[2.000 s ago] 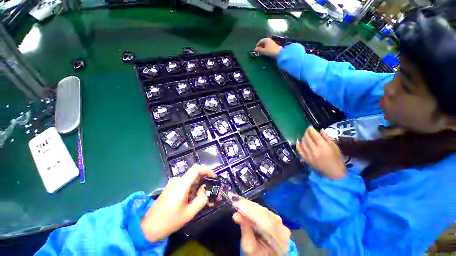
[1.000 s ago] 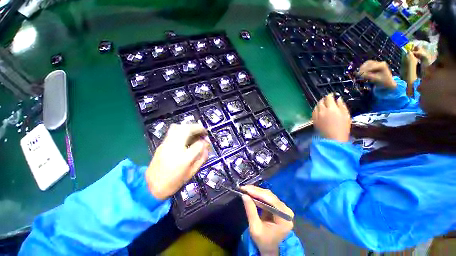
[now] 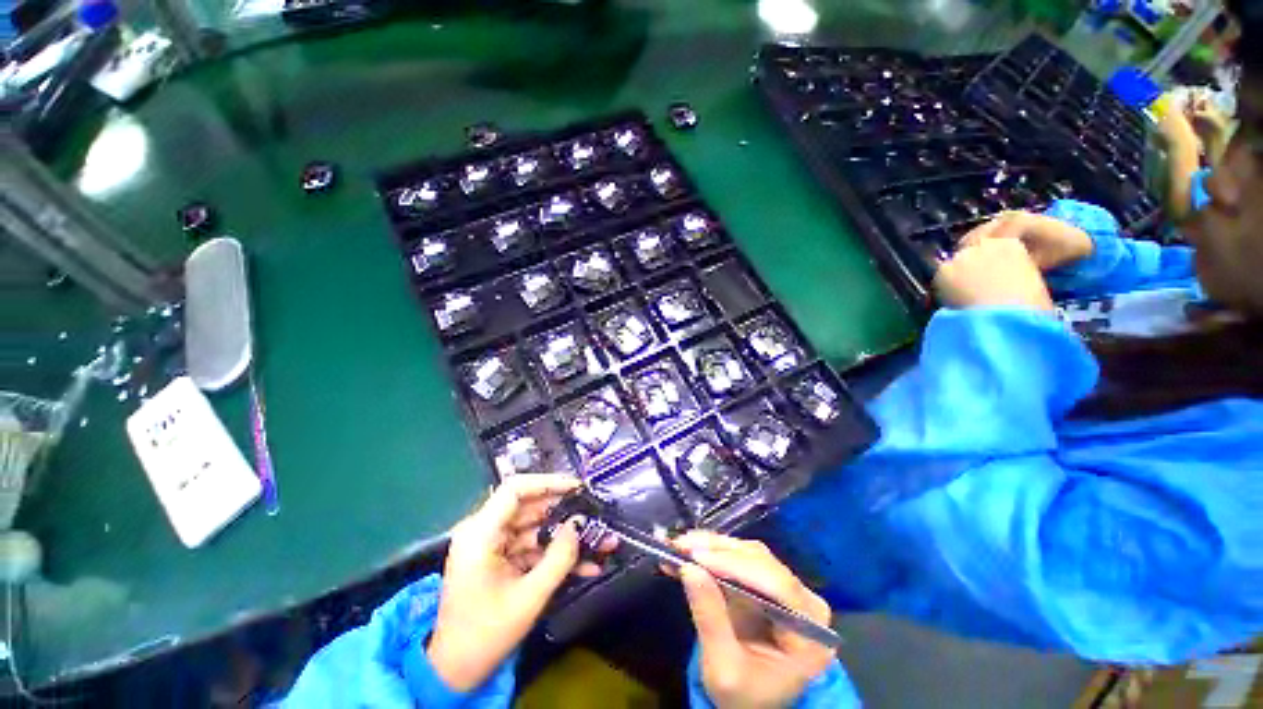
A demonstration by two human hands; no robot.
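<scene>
My left hand [image 3: 506,571] holds a small black watch module [image 3: 571,524] with silvery parts between thumb and fingers, just over the near edge of the tray. My right hand [image 3: 748,616] holds thin metal tweezers [image 3: 748,596] like a pen. The tweezer tips are at the module; whether they grip a part cannot be told. The black blister tray [image 3: 485,294] lies under and beyond my hands, with similar modules in most pockets. A pocket just beyond my hands is bare and shiny, and another at the right side is bare.
At left lie a grey oval case [image 3: 219,316], a white device [image 3: 194,461] and a purple strip [image 3: 261,450]. Several dark pieces [image 3: 319,176] lie singly beyond the tray. At right a person in a blue smock works at another black tray [image 3: 866,153]. A metal post [image 3: 83,236] stands far left.
My left hand has moved back from over the tray and now holds a module. The tweezers have moved from a near pocket to that module. The neighbour's hands have come together at their tray.
</scene>
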